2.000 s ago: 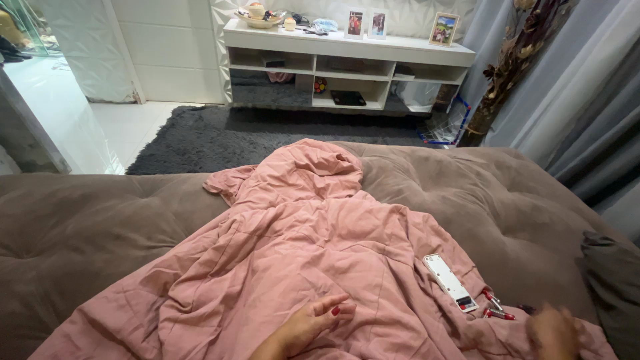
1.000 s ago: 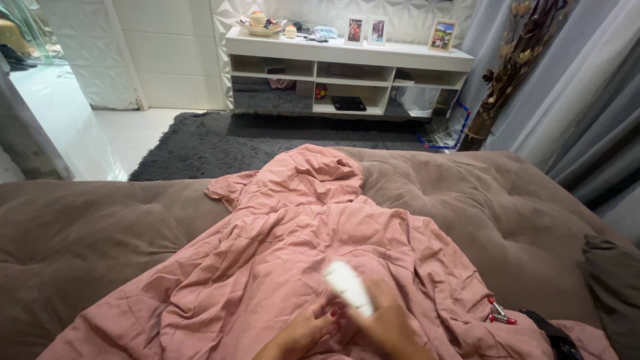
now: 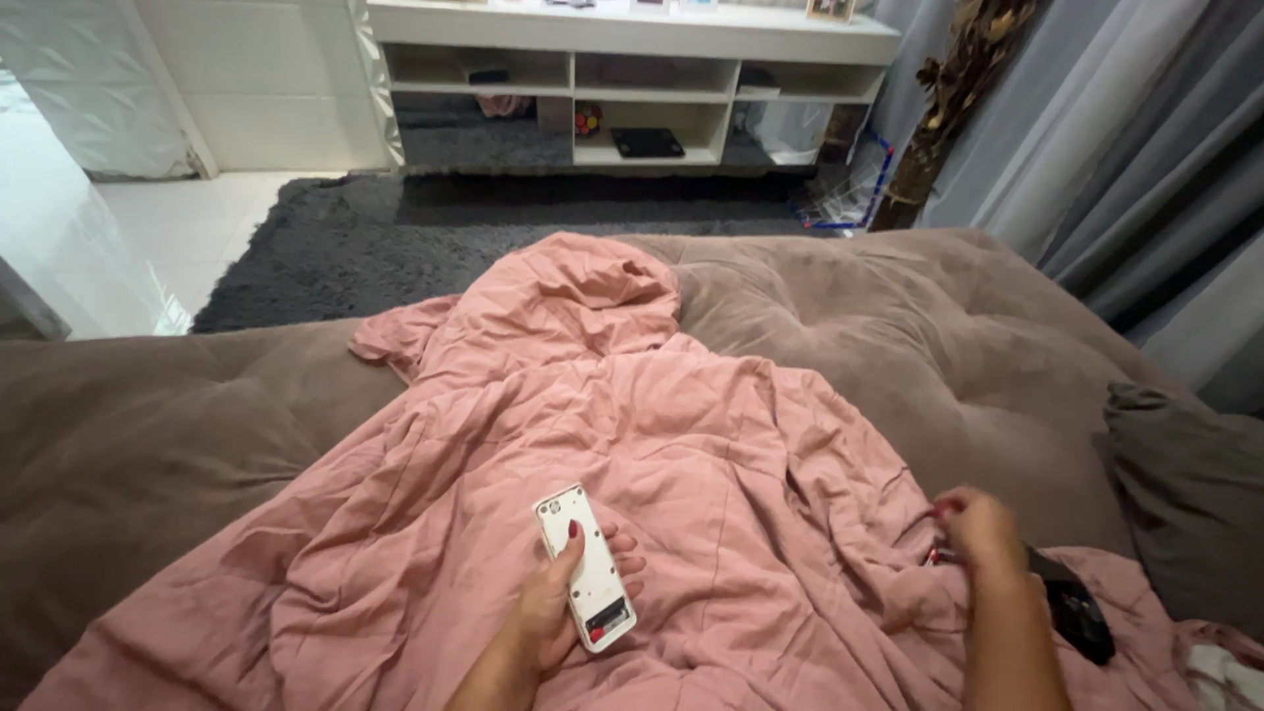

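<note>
My left hand point(image 3: 558, 592) holds a white remote-like device point(image 3: 591, 568), its thumb across the face that shows small screws and a dark recess at the lower end. Under both hands spreads a pink blanket point(image 3: 681, 474). At the right, my right hand point(image 3: 973, 528) is blurred, fingers bent down over small red and silver items point(image 3: 933, 556) on the blanket; whether it grips one cannot be told. Just right of that wrist lies a black object point(image 3: 1076, 612), partly hidden by the forearm.
The blanket lies over a brown tufted sofa point(image 3: 839, 326). A dark cushion point(image 3: 1195, 494) is at the right edge. Beyond are a dark shaggy rug point(image 3: 296, 247), a white low cabinet point(image 3: 642, 44) and grey curtains point(image 3: 1086, 128).
The white device lay on the blanket at the right two seconds ago; now my left hand has it. My right hand has moved back right to the small red items. The view has tilted down.
</note>
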